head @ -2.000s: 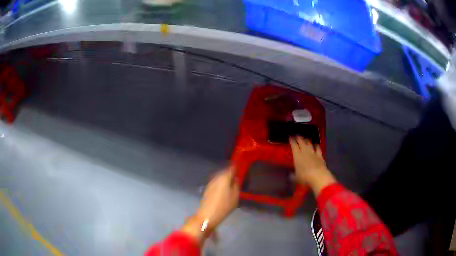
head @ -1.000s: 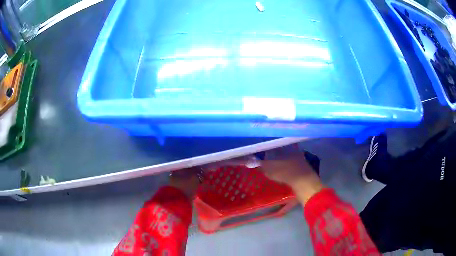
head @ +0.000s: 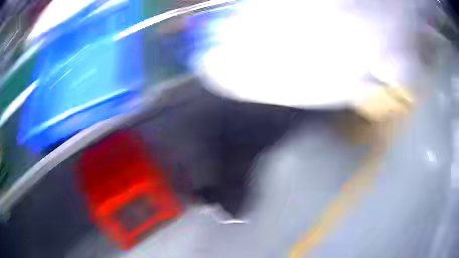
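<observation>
Neither of my hands is in view, and the picture is strongly blurred. A red stool (head: 126, 181) stands on the floor at the lower left, below the bench edge. Its top looks bare as far as the blur shows. A large blue bin (head: 83, 75) sits on the bench at the upper left. What lies inside it cannot be made out.
A person in a bright white top (head: 292, 55) and dark trousers (head: 226, 131) is close at the right of the stool. A tan, blurred thing (head: 385, 103) shows beside the white top. A yellow line (head: 332, 216) crosses the grey floor.
The view has swung to the right, so the bin and stool now appear further left. Both my hands, which were at the stool, have left the picture. The person in white has come into view.
</observation>
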